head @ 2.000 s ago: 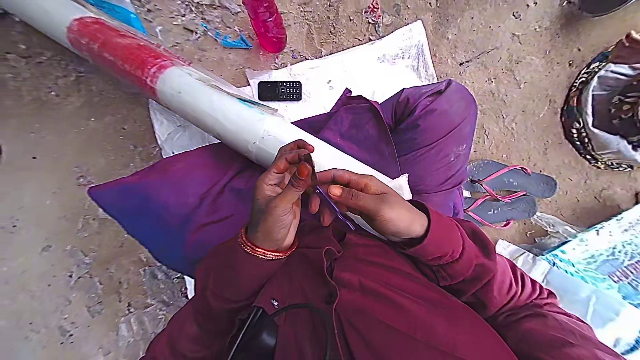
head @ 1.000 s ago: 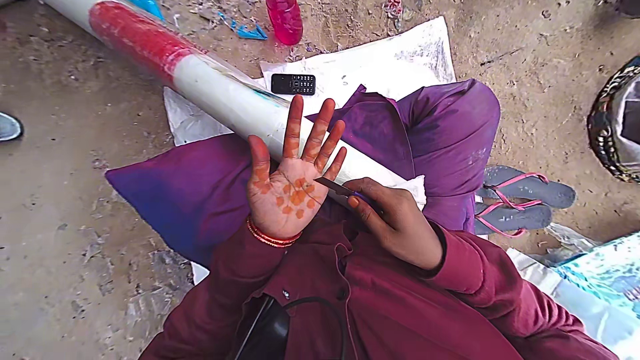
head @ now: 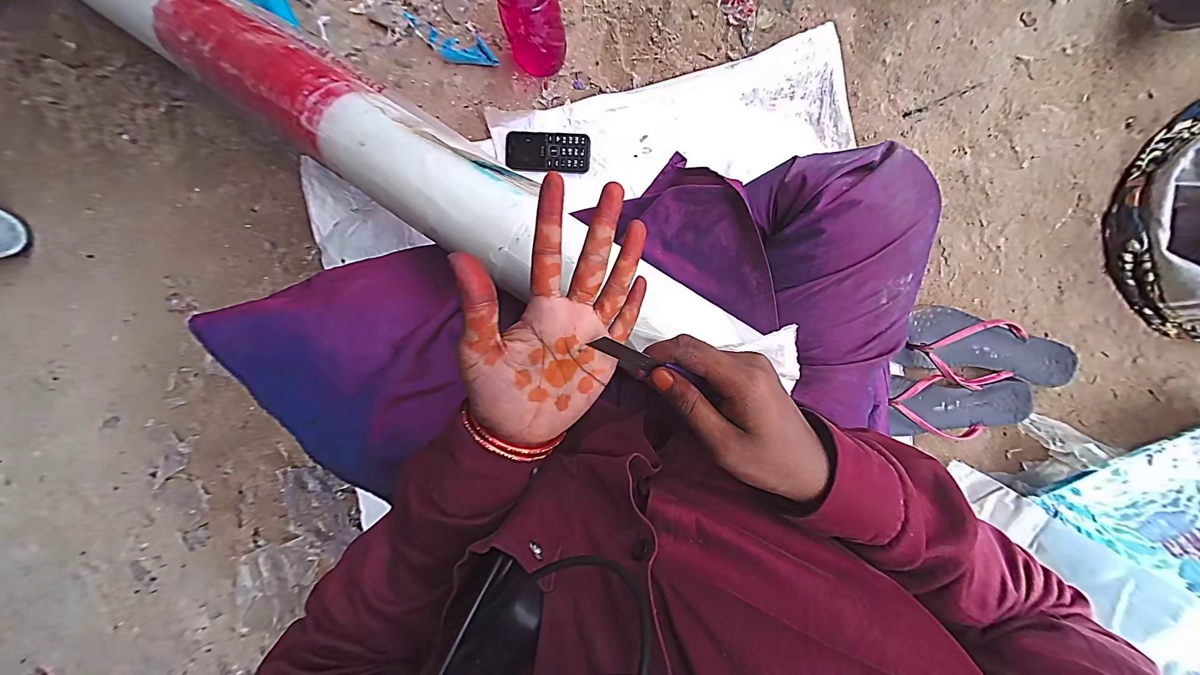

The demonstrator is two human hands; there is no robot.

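Observation:
My left hand (head: 548, 352) is held palm up with its fingers spread and holds nothing. Orange henna-like spots mark the palm and fingers, and red bangles (head: 511, 445) circle the wrist. In my right hand (head: 750, 412), a dark, narrow blade (head: 623, 357) is pinched between thumb and fingers, its pointed tip over or against the left palm near the little finger; whether it touches is not plain. Most of its handle is hidden by the fingers. Under both hands, a thick white and red roll or tube (head: 403, 169) lies slantwise across the lap.
A black keypad phone (head: 547, 152) lies on a white sheet (head: 778, 103) past the knees. Behind it stands a pink bottle (head: 532, 36). Grey flip-flops (head: 994, 352) with pink straps are at the right, near a patterned round bag or basket (head: 1125, 225). Patterned blue-white material (head: 1134, 497) lies lower right.
Two seconds ago both hands were close together with the fingers bent around the thin tool. My left hand has since spread flat, palm up, and the blade now points at it.

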